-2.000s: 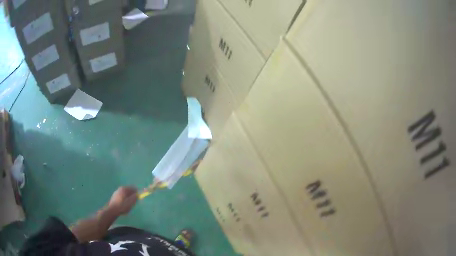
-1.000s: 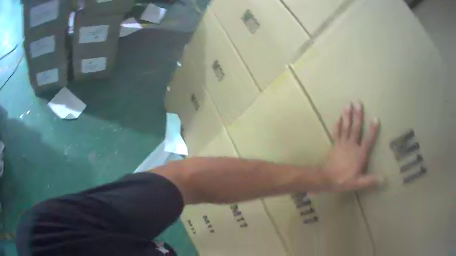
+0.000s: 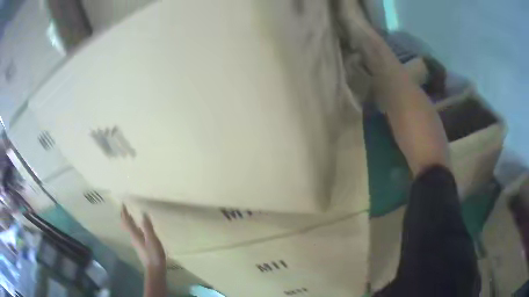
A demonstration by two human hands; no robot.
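A large brown carton [image 3: 191,110] with blurred "M11" print fills the upper middle, slightly askew on top of other M11 cartons [image 3: 313,246], with a dark gap under its lower edge. My left hand [image 3: 146,238] is at its lower left edge, fingertips against the underside. My right hand [image 3: 355,29] reaches to its far right side; the fingers are blurred and partly hidden. My bare right forearm and dark sleeve run down the right side. The carton appears held between both hands.
More M11 cartons stand at the left [image 3: 43,139]. An open carton [image 3: 478,148] is at the right, with other cartons beyond it. Green floor [image 3: 386,168] shows between them. Dark, blurred items [image 3: 64,261] lie at the lower left.
The view has swung round to the cartons and the right side. My left hand has moved from the carton's printed face to a lower edge. My right arm has come into view.
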